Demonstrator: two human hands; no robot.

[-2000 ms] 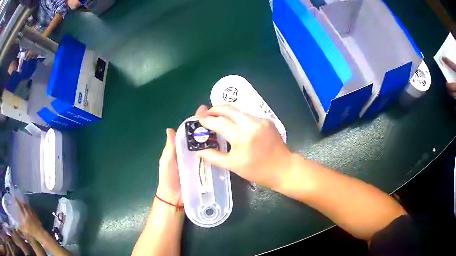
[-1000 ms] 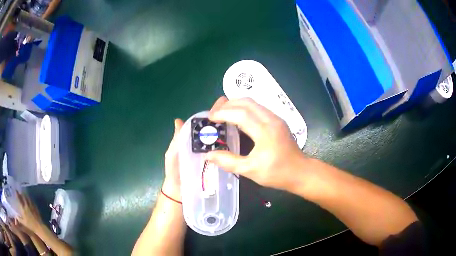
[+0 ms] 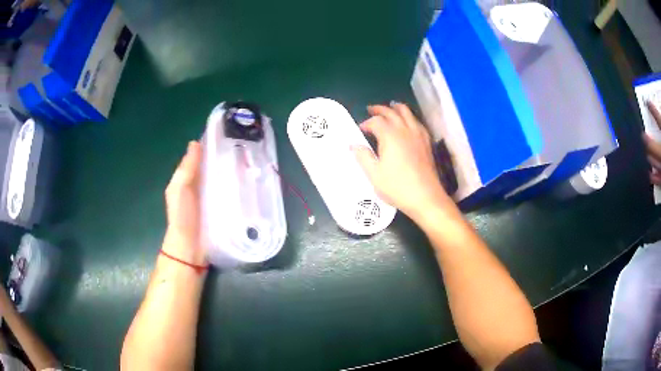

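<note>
My left hand (image 3: 185,206) holds the frosted oval tub (image 3: 243,192) from its left side, open top facing up. A black cooling fan (image 3: 244,121) sits at the tub's far end. A thin red lead wire (image 3: 296,192) hangs over the tub's right edge and ends in a tiny white connector (image 3: 312,219) over the bench. The white oval top cover (image 3: 335,163) lies to the right, a round grille near each end. My right hand (image 3: 400,156) is at the cover's right edge, its thumb over the cover; whether it grips is not clear.
An open blue and white retail box (image 3: 478,94) stands at the right with a white part (image 3: 520,22) at its top. Another box (image 3: 87,65) stands at the upper left. Closed and open units (image 3: 32,272) lie at the left. Other people's hands (image 3: 652,141) show at both sides.
My right hand has left the fan and moved right to the white cover. The tub has shifted left, away from the cover. The view has shifted, and a white part now shows at the right box's top.
</note>
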